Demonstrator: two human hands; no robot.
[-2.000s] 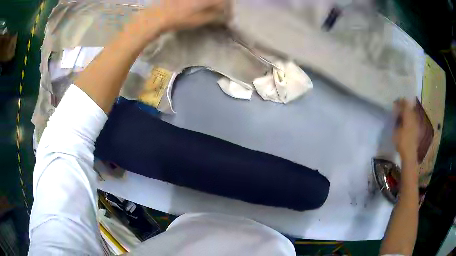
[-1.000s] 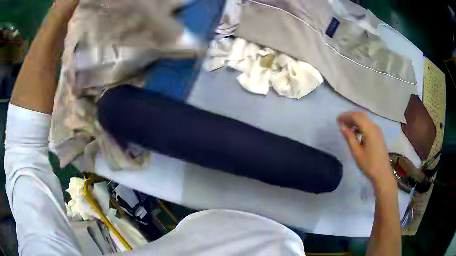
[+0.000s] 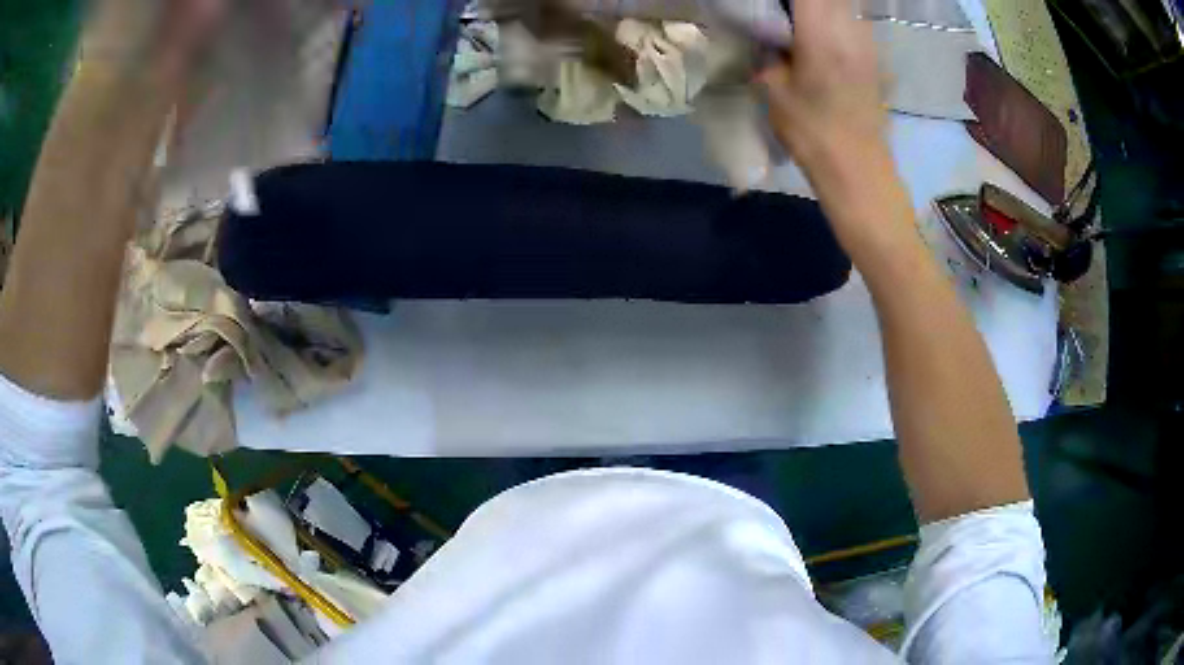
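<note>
The dark navy pressing roll (image 3: 532,234) lies across the pale table. My right hand (image 3: 831,85) is above the roll's right end and grips a blurred beige garment piece (image 3: 734,124) that stretches left from my fingers and hangs to the roll's back edge. My left hand (image 3: 156,46) is at the upper left, very blurred, against more beige cloth (image 3: 279,85); its fingers cannot be made out. A crumpled beige garment piece (image 3: 195,331) lies by the roll's left end and over the table's front left edge.
The steam iron (image 3: 1006,234) lies at the right, near a reddish-brown pad (image 3: 1017,126). A blue board (image 3: 390,85) runs back behind the roll. Cream cloth pieces (image 3: 662,65) lie at the back. A yellow-railed trolley (image 3: 279,565) with cloth stands below the front left edge.
The view has shifted, so the table sits higher in it. My right hand has moved from empty space right of the roll to the cloth behind it. More of the blue board shows.
</note>
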